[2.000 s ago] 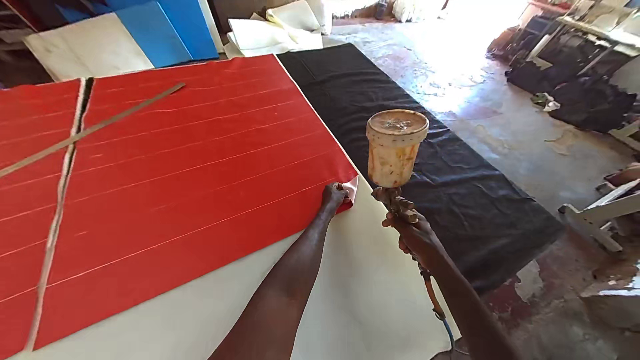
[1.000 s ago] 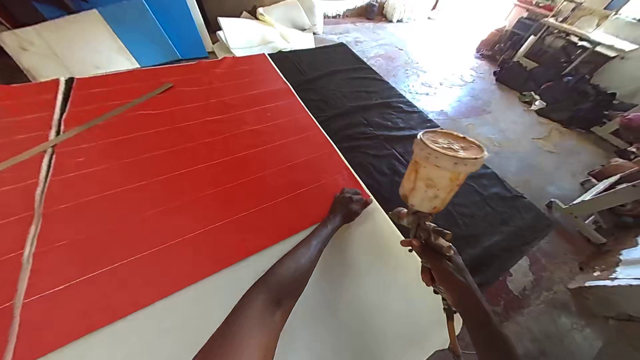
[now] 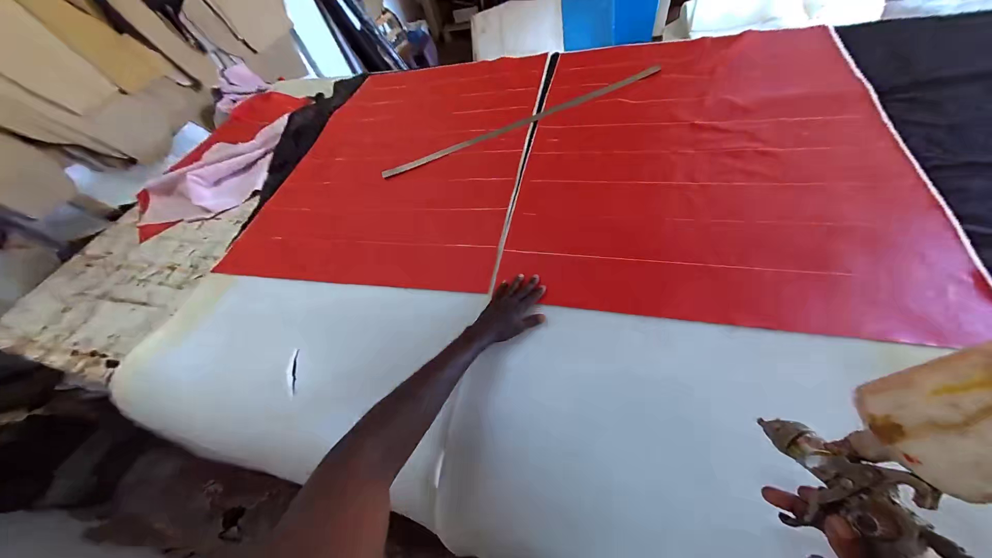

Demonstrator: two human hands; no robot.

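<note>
My left hand (image 3: 511, 308) lies flat with its fingers apart, on the edge of the red sheet material (image 3: 697, 201) where two red panels meet. Beneath the red panels is a pale foam sheet (image 3: 635, 418), its front part bare. At the lower right my right hand (image 3: 829, 519) grips a spray gun (image 3: 860, 488) with a stained plastic cup (image 3: 930, 426) on it. The nozzle points left over the foam. A thin flat strip (image 3: 519, 124) lies slantwise across both red panels, over the dark gap between them.
Black fabric (image 3: 930, 108) lies at the right. A crumpled pink and red piece (image 3: 217, 170) rests on a worn, blotched surface (image 3: 101, 302) at the left. Blue and white sheets (image 3: 604, 23) stand behind. The foam has a small slit (image 3: 293, 372) near its left end.
The view has swung strongly left. My left hand has moved from the red sheet's right corner to the seam between the panels, its fingers now spread. The spray gun stays in my right hand.
</note>
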